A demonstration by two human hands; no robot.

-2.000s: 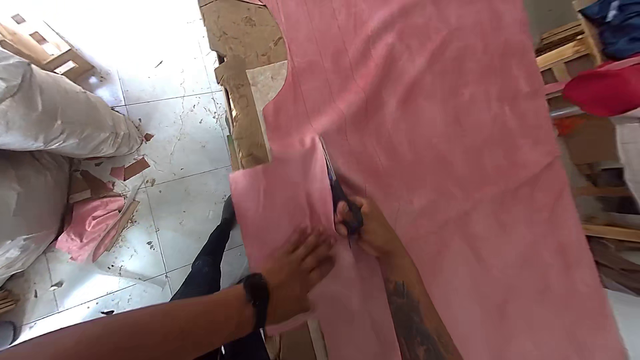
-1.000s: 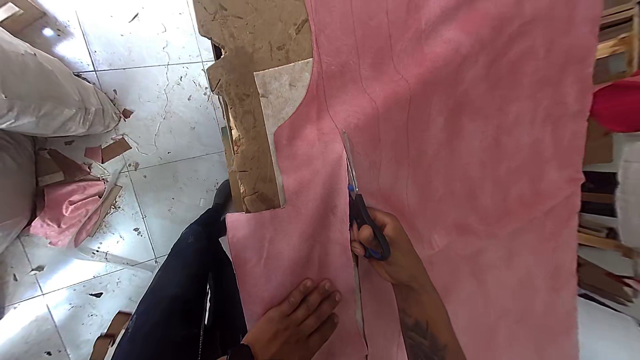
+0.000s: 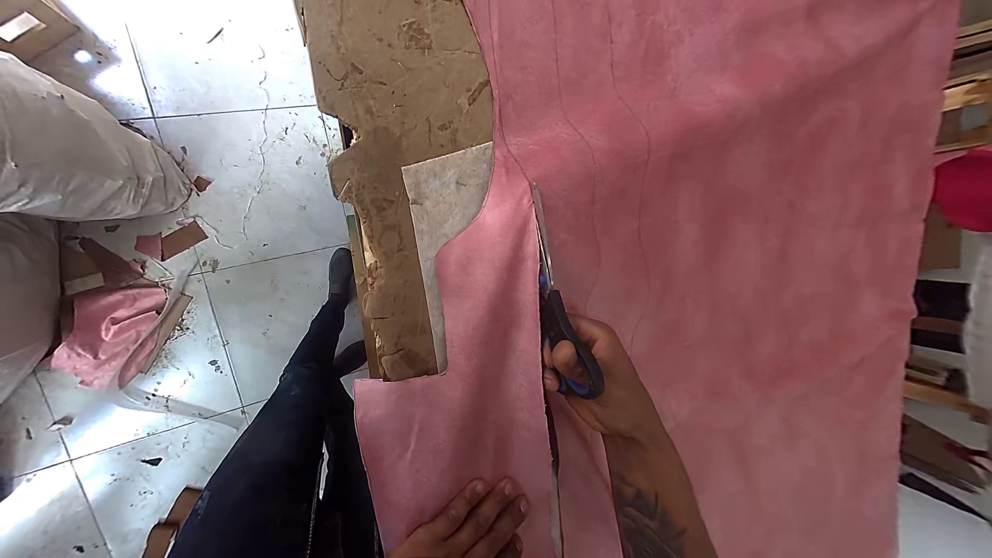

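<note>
A large sheet of pink fabric-like material [image 3: 759,294] lies spread out, marked with thin curved drawn lines. My right hand [image 3: 593,372] grips the black and blue handles of a pair of scissors [image 3: 549,256]; the blades point up the sheet, at the upper end of a long cut. Left of that cut lies a pink strip [image 3: 488,325] with a stepped, curved outer edge. My left hand [image 3: 473,523] rests flat on the strip's lower part, fingers spread slightly, holding nothing between them. Part of the lower blade is hidden by the material.
Worn brown board [image 3: 387,116] and a pale piece [image 3: 449,194] show beside the strip. On the tiled floor [image 3: 232,178] are pink and brown scraps [image 3: 116,325] near stuffed white sacks [image 3: 77,147]. My legs [image 3: 271,442] are at lower left. Stacked pieces and a red item [image 3: 965,190] are at right.
The scissors have moved farther up along the sheet, and the cut behind them is longer. My left hand has moved down the strip since the earliest frame. The view has shifted.
</note>
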